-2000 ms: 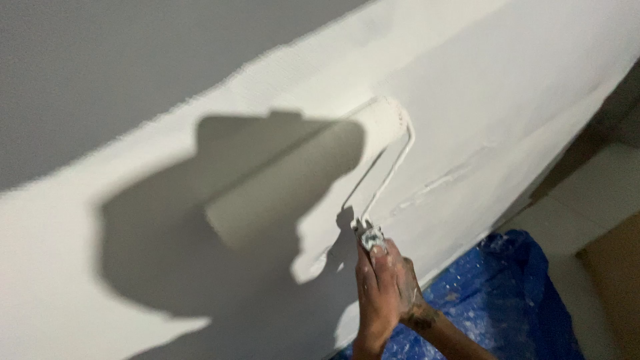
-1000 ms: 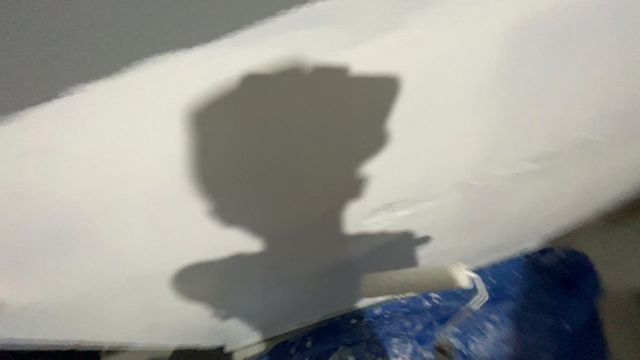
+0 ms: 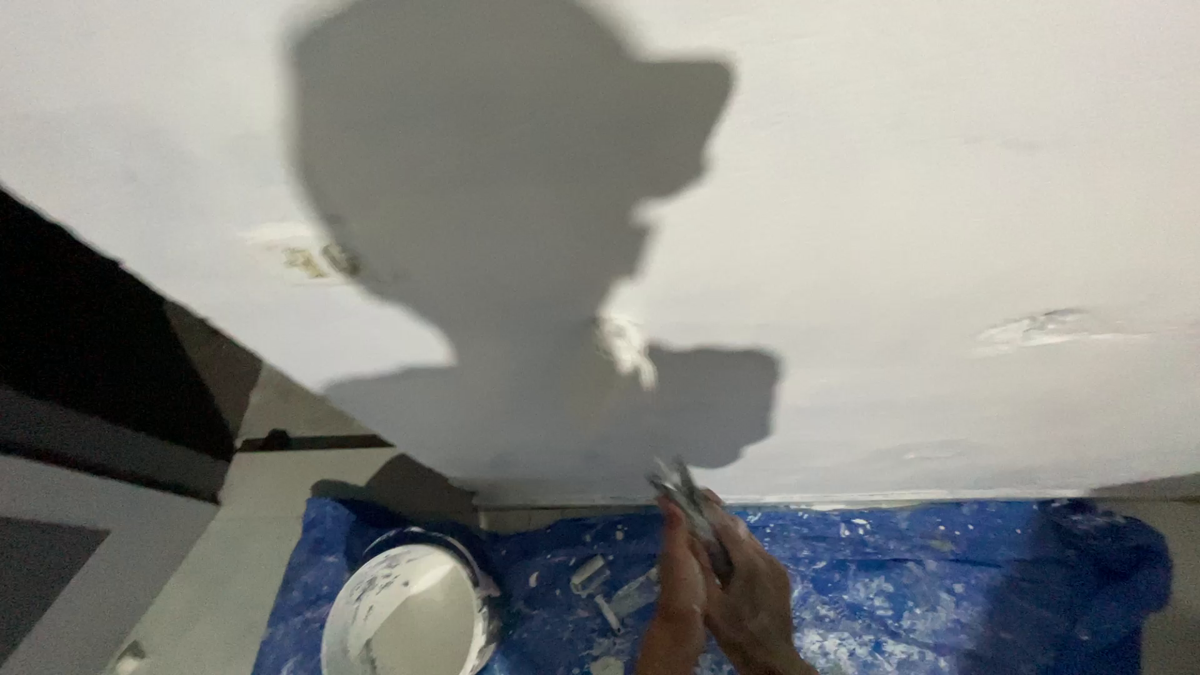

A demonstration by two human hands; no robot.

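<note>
My left hand (image 3: 679, 586) and my right hand (image 3: 753, 591) are close together at the bottom centre, gripping a paint-smeared handle (image 3: 696, 525) between them. The handle tilts up and left toward the foot of a white painted wall (image 3: 891, 234). Blur hides its far end, and no roller sleeve can be made out. To the left of my hands, a white bucket (image 3: 339, 623) holding white paint (image 3: 427, 614) stands on a paint-spattered blue tarp (image 3: 881, 581).
The wall bears rough patches (image 3: 1041, 330) and a head-and-shoulders shadow (image 3: 469, 141). Scraps or small tools (image 3: 591, 574) lie on the tarp beside the bucket. Pale floor (image 3: 225, 544) and a dark opening (image 3: 84, 328) are at the left.
Two seconds ago both hands held a paint roller up against the wall; one second ago it was low, near the tarp. The view has swung, bringing the bucket into sight.
</note>
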